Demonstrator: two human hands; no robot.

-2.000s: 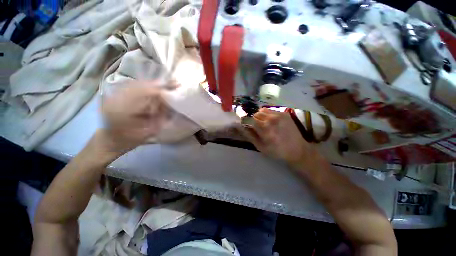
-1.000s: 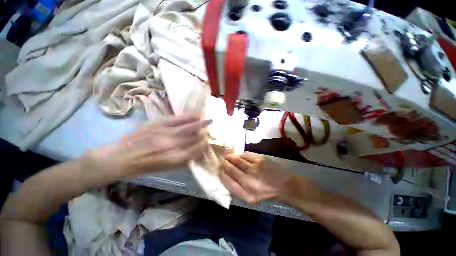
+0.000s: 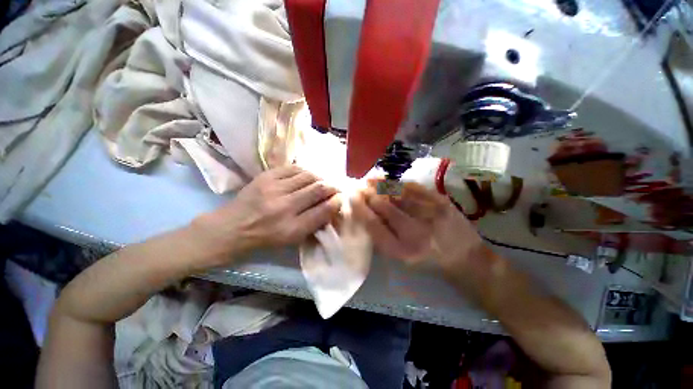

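Note:
The beige garment cloth lies crumpled at the left of the sewing machine head and runs under the bright lamp to the needle area. A pointed end of cloth hangs toward me between my hands. My left hand holds the cloth just left of the needle. My right hand holds it on the right, fingertips close to the presser foot. The two hands are nearly touching. Glare and the red bar hide the needle and the exact stitching spot.
The white table has a speckled front edge. More beige cloth lies below that edge, beside my lap. Red and brown loops lie under the machine arm. A cream ribbed dial sits on the head.
My view has moved closer to the machine head. Both hands have moved up to the needle with the cloth, and the cloth's pointed end now hangs straight between them.

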